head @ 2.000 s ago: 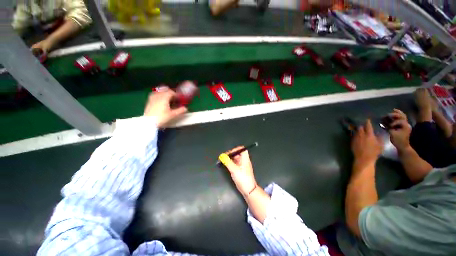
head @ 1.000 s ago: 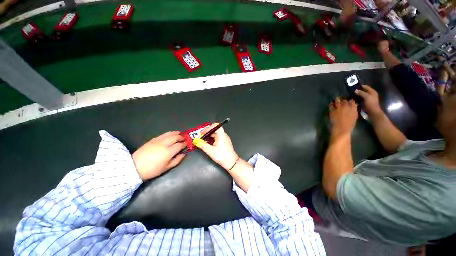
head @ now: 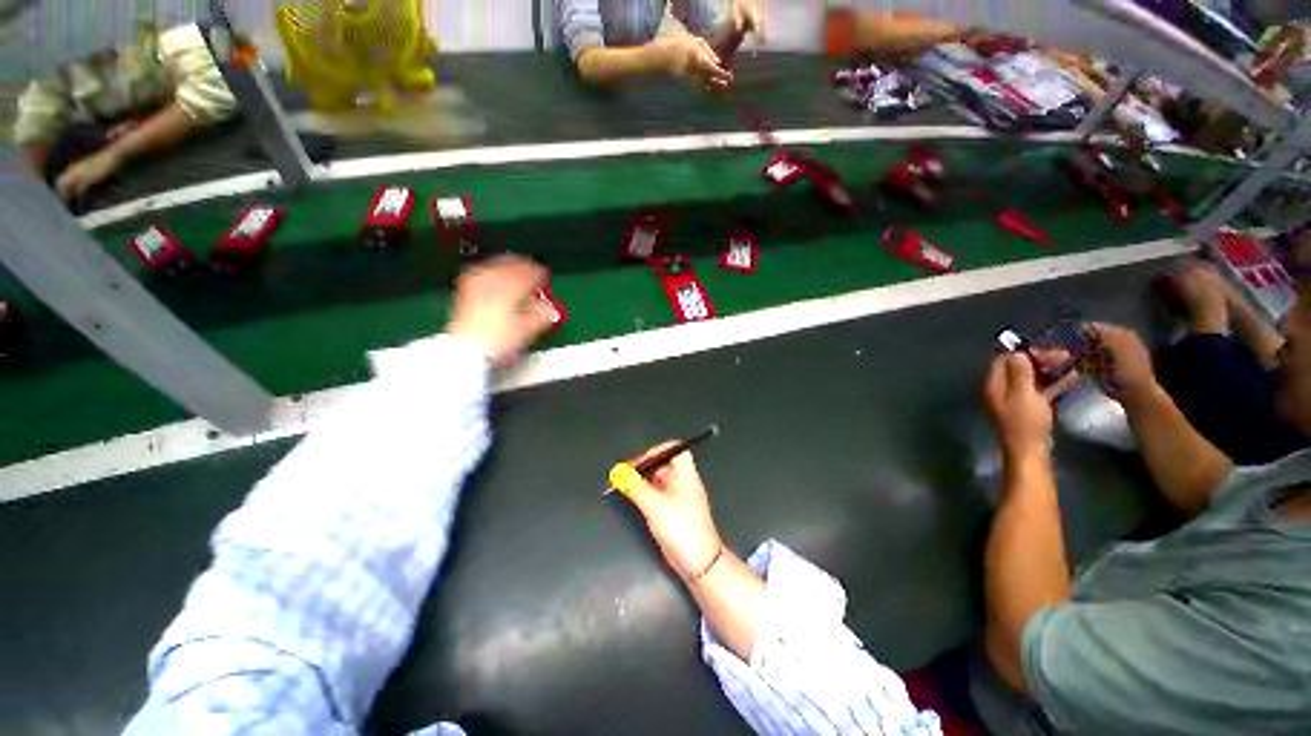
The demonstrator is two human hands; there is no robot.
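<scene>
My left hand (head: 499, 306) reaches over the near edge of the green belt. It is blurred, and a red unit with a white label (head: 551, 308) shows at its fingers. I cannot tell whether the hand grips it. My right hand (head: 674, 508) is over the dark worktop and holds a slim pen-like tool (head: 676, 450), black with a yellow section at the fingers. The tool slants, its black end up to the right. Another labelled red unit (head: 687, 298) lies on the belt to the right of my left hand.
Several red units lie along the green belt (head: 805, 295). The white edge rail (head: 748, 316) divides it from the dark worktop (head: 863, 431). A grey post (head: 130, 288) stands at left. A person at right holds a dark unit (head: 1061, 341). People sit across the belt.
My left hand has left the red unit it held at the worktop and moved forward over the belt. My right hand is now apart from it, still holding the tool. The view has shifted.
</scene>
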